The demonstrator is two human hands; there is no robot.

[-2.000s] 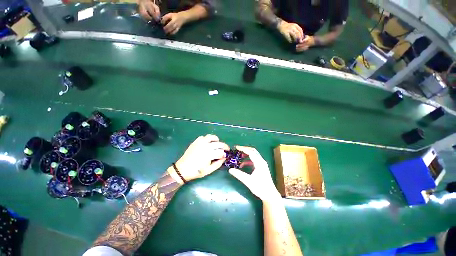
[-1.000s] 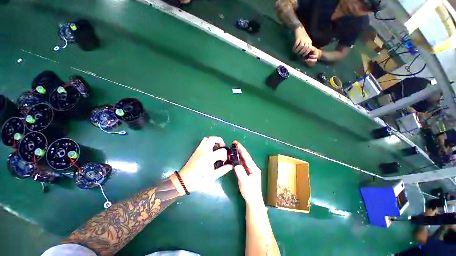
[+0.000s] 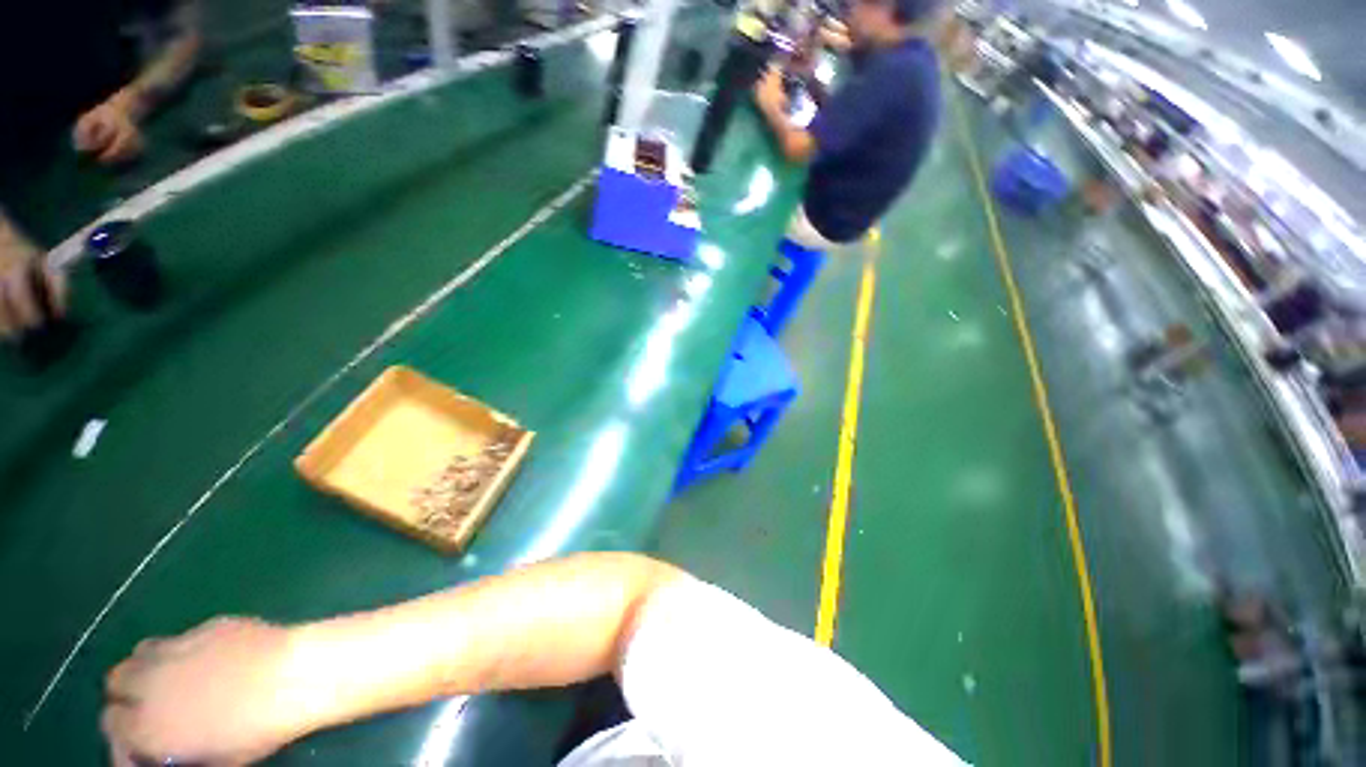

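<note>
My right hand [image 3: 202, 697] is at the lower left, seen from its back, with the bare forearm running to a white sleeve. Its fingers are bent and partly cut off by the bottom edge, so what it holds cannot be told. My left hand is out of the picture. A shallow tan cardboard tray [image 3: 375, 435] lies on the green table [image 3: 285, 525], beyond my right forearm. Small brownish metal pieces [image 3: 462, 483] lie loose along its near right side.
A black cylinder [image 3: 125, 270] stands at the far left near a pale rail [image 3: 255, 143]. A blue bin [image 3: 644, 213] is farther along the table, with a blue stool [image 3: 745, 382] beside it. A person [image 3: 876, 135] is by the table's far end. Another person's hands show at upper left.
The view has swung to the right. The tray now appears farther left, my left hand and the cluster of black units have left the picture, and my right hand is at the lower left.
</note>
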